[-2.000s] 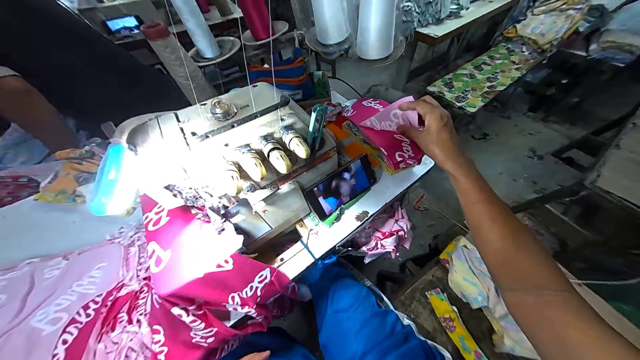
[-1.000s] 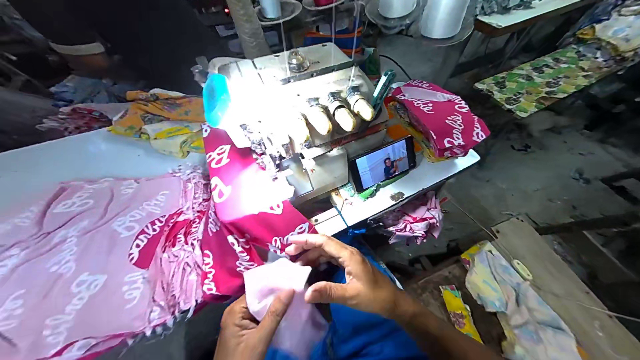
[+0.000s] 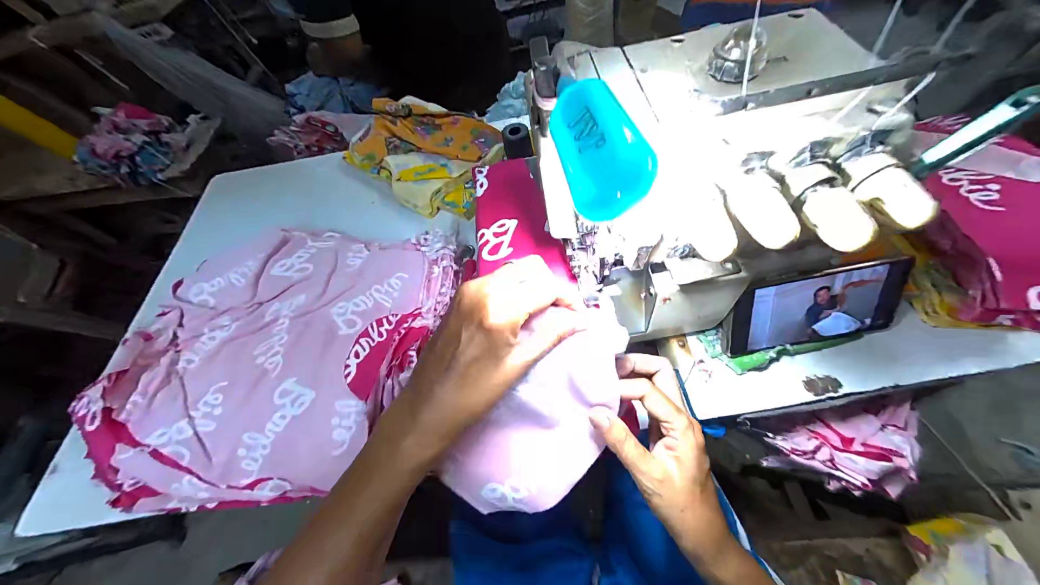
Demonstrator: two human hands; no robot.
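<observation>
A light pink fabric piece (image 3: 540, 414) hangs between my two hands at the front of an overlock sewing machine (image 3: 699, 276). My left hand (image 3: 504, 333) presses and pinches its upper edge close to the needle area, where glare hides the needle and presser foot. My right hand (image 3: 662, 439) pinches the right edge of the same piece between thumb and fingers. Dark pink fabric with white lettering (image 3: 516, 215) lies behind my left hand, beside the machine. Left of my hands, a pile of pink printed pieces (image 3: 268, 357) covers part of the white table (image 3: 244, 195).
A phone (image 3: 816, 307) showing a video leans at the machine's right front. More dark pink fabric (image 3: 991, 219) sits at the far right. Yellow and orange cloth (image 3: 435, 154) lies behind the pile. Scraps (image 3: 853, 447) hang below the table edge. Another person's arm (image 3: 337, 49) is at the back.
My right hand has come from the fabric stack on the right to the front of the machine. Both hands have since brought the light pink piece up to the machine. The view has shifted closer.
</observation>
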